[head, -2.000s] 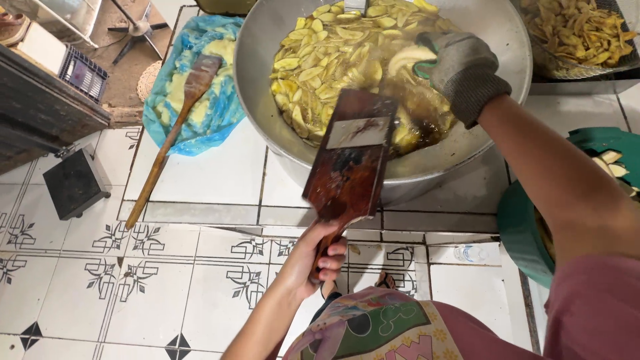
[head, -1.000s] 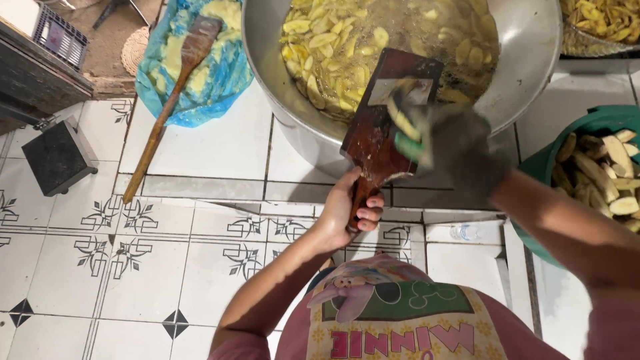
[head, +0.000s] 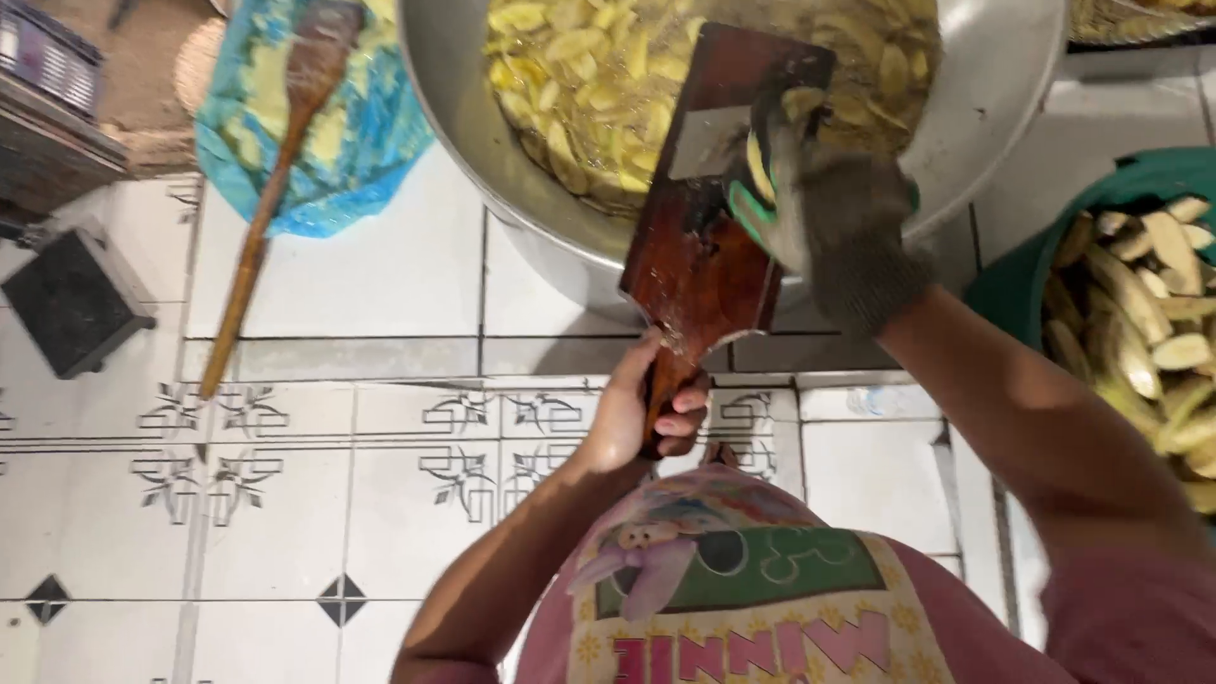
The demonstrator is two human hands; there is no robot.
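Observation:
My left hand [head: 646, 404] grips the handle of a wooden slicer board [head: 712, 256], which slants up over the near rim of a large metal pan [head: 560, 223]. A blade plate is set in the board's middle. My right hand [head: 841, 214], in a dark knitted glove with green trim, presses a pale peeled plantain or banana piece [head: 757, 169] against the board; the hand is blurred and hides part of it. Many yellow slices [head: 589, 76] lie in bubbling oil in the pan, beyond and beside the board.
A green tub [head: 1016, 275] of peeled plantains or bananas [head: 1130, 294] stands at the right. At the left, a wooden paddle [head: 275, 190] rests across a blue plastic bag [head: 370, 171] with yellowish contents. A dark box-like object [head: 76, 304] sits farther left. Part of a tray of fried slices [head: 1121, 21] shows top right.
My right hand was over the pan's oil two seconds ago; it has come down onto the slicer board, with a pale piece at the board. My left hand keeps its hold. The view has shifted slightly.

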